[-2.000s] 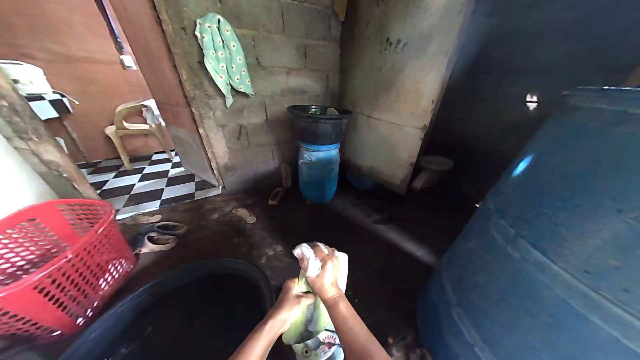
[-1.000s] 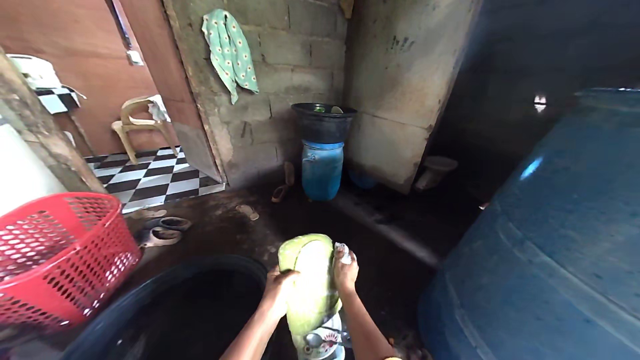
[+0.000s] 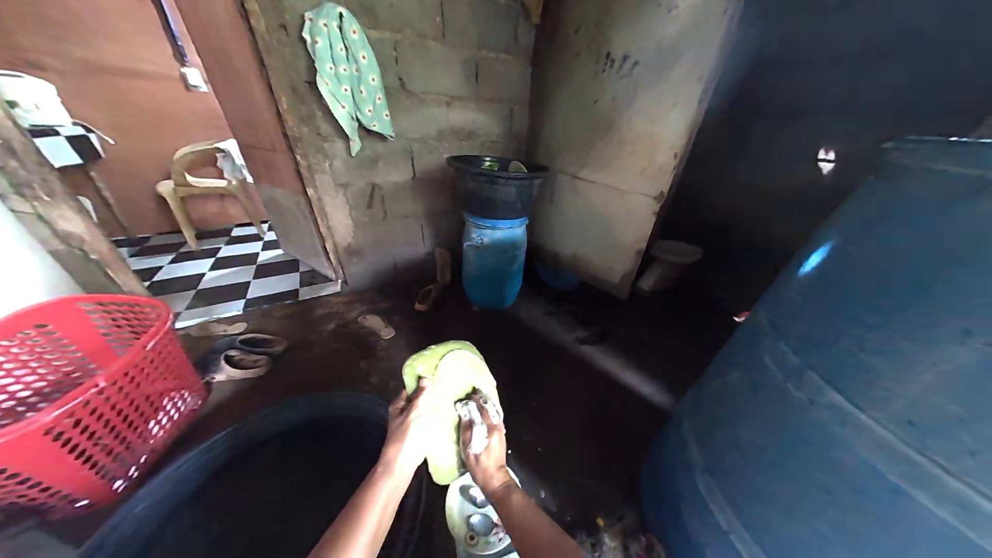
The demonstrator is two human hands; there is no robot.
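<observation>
A pale yellow-green object with a flat, rounded shape (image 3: pixel 453 372) is held up in front of me at lower centre; its exact kind is unclear. My left hand (image 3: pixel 407 426) grips its left side. On its lower right lies my right hand (image 3: pixel 484 442), with a white, foamy-looking material (image 3: pixel 478 432) under the fingers; whether this is lather or a small cloth I cannot tell. Below the hands, partly behind my right forearm, is a pale item with round grey shapes (image 3: pixel 477 515), also of unclear kind.
A large black basin (image 3: pixel 263 418) stands at lower left, beside a red plastic basket (image 3: pixel 101 387). At right rises a big blue tank (image 3: pixel 837 372). Farther off are a blue drum (image 3: pixel 494 263) bearing a black tub (image 3: pixel 496 186), slippers (image 3: pixel 240 364) and a doorway.
Two seconds ago both hands were close together around the bunched item. It then appeared spread and raised. My right hand has since moved from its right edge onto its lower face.
</observation>
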